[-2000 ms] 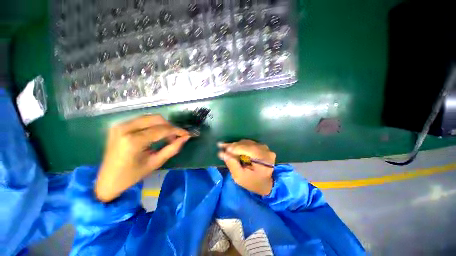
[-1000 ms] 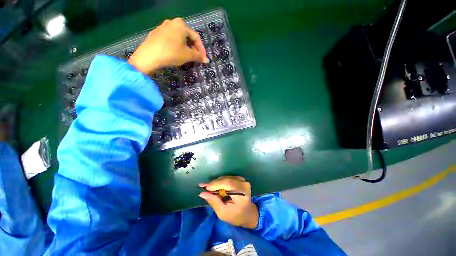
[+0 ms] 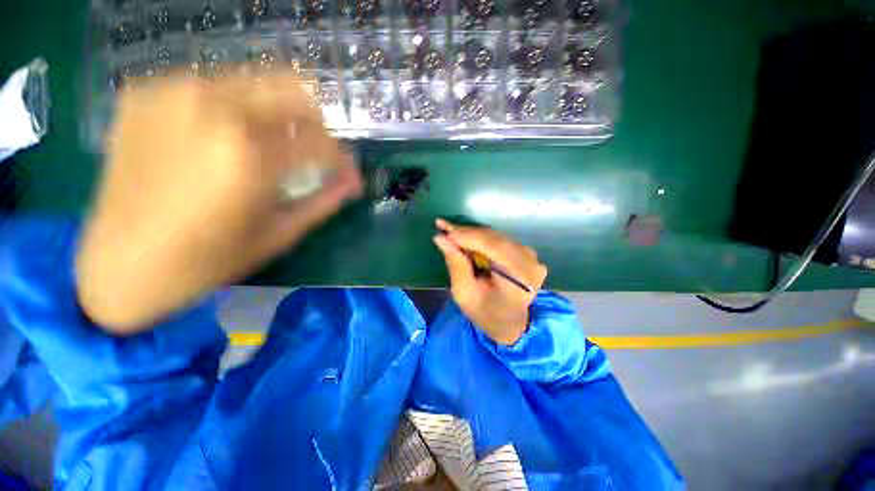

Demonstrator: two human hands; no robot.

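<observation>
My left hand (image 3: 206,187) is large and blurred, over the front left of the clear tray. Its thumb and fingers are drawn together, but I cannot tell whether anything is between them. My right hand (image 3: 494,283) holds the thin dark tool with a yellow-gold band (image 3: 484,264) near the mat's front edge. The clear blister tray (image 3: 461,132) holds rows of dark, shiny round components. The pile of tiny black parts (image 3: 407,182) lies on the mat between my hands, below the tray.
The green mat (image 3: 576,259) is glossy. A grey-brown patch (image 3: 643,228) lies at the right. Black box-like equipment (image 3: 796,134) stands far right, with a grey tube (image 3: 827,235). A white packet (image 3: 17,110) is at far left. A grey floor with a yellow line (image 3: 710,339) shows in front.
My left hand has come back from above the tray toward me and the mat's front. My right hand still holds the tool. The camera view has shifted and turned.
</observation>
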